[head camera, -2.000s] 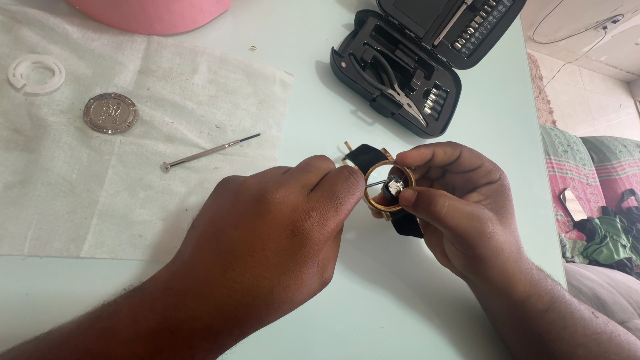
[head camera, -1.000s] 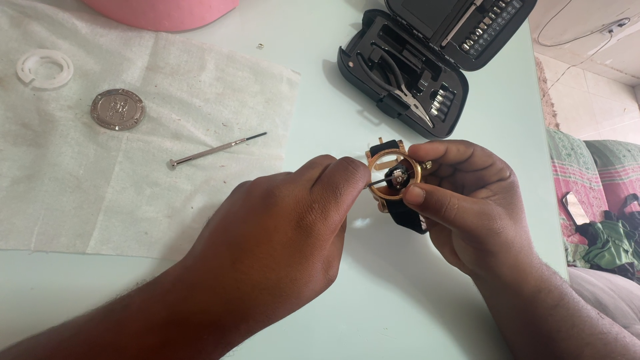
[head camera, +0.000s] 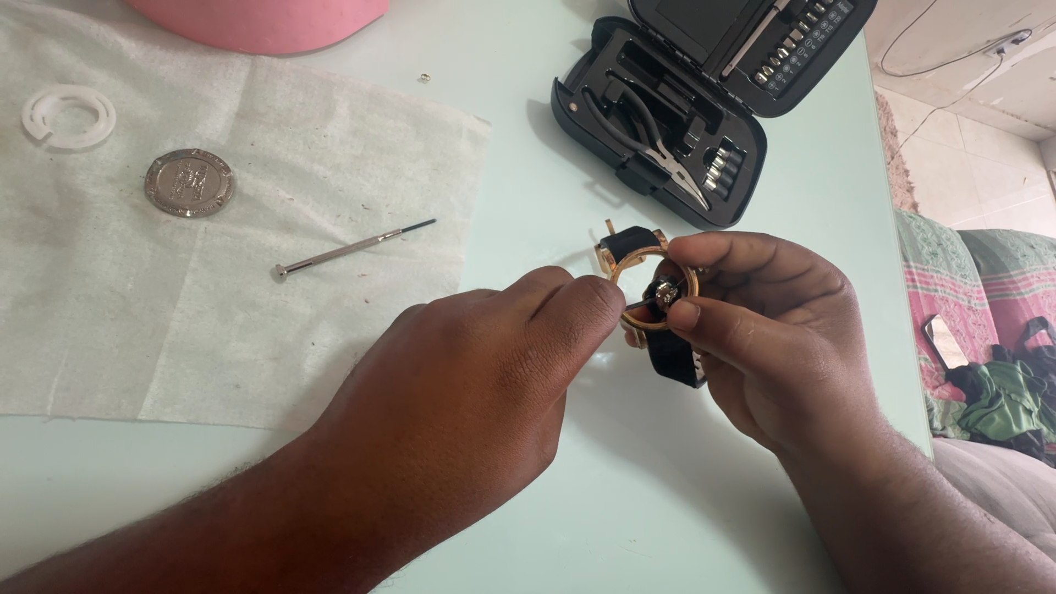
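My right hand (head camera: 767, 330) grips a gold-coloured wristwatch case (head camera: 627, 276) by its right rim, between thumb and fingers. The case has no back on, and a small watch movement (head camera: 664, 293) shows inside its ring. A black strap (head camera: 676, 356) hangs below, with another black strap part above. My left hand (head camera: 495, 355) is closed at the left side of the case. From its fingers a thin dark tool tip (head camera: 639, 305) reaches to the movement; the rest of that tool is hidden. A round metal case back (head camera: 190, 183) and a white plastic ring (head camera: 69, 117) lie on the cloth.
A precision screwdriver (head camera: 355, 249) rests on the pale cloth (head camera: 272, 132). Beyond my hands is an open black tool case (head camera: 747, 177) with needle-nose pliers (head camera: 652, 148) and bits. A tiny metal part (head camera: 425, 78) lies near a pink object (head camera: 264, 21) at the back.
The watch has turned and tilted in my right hand, so the movement inside looks darker than in the first frame. My left hand stays at the case.
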